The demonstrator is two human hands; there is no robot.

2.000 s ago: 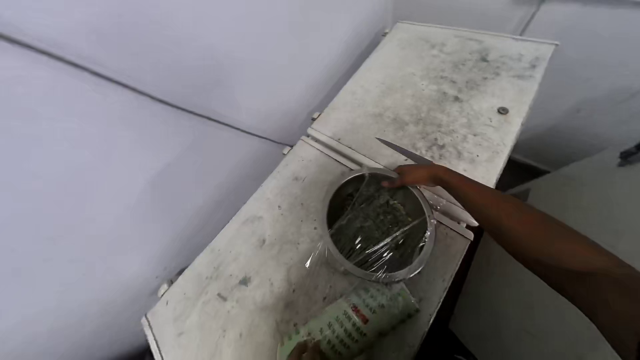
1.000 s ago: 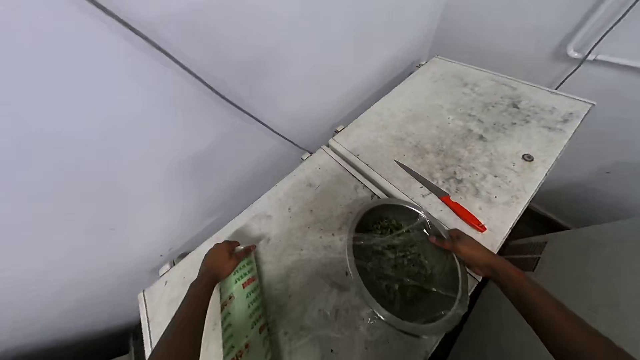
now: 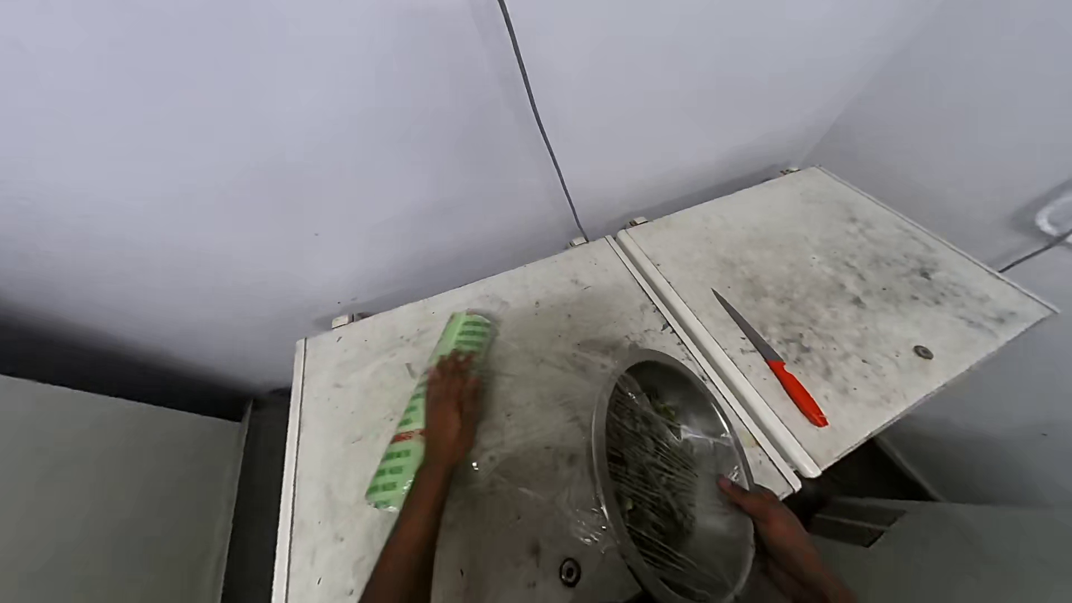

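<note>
My left hand point(image 3: 452, 406) lies on a green printed roll of cling film point(image 3: 399, 469) at the left of the white lid. Clear film point(image 3: 536, 435) stretches from the roll toward a round steel bowl point(image 3: 600, 444). Green leafy stalks point(image 3: 662, 477) show inside the bowl, under wrinkled film. With my right hand point(image 3: 775, 528) I grip the bowl's right rim, thumb on top; the bowl is tilted. A knife with a red handle point(image 3: 797, 394) rests on the other lid, its blade pointing up and left.
Two adjoining white chest lids point(image 3: 837, 276) with dark stains form the work surface, with a raised seam point(image 3: 712, 352) between them. A wall with a dark cable point(image 3: 536, 113) runs behind. Gray surfaces stand lower at the left point(image 3: 109, 494) and the lower right.
My left hand has moved from the roll's upper end onto its middle. The bowl, level earlier, is now tilted in my right hand. The view has swung left.
</note>
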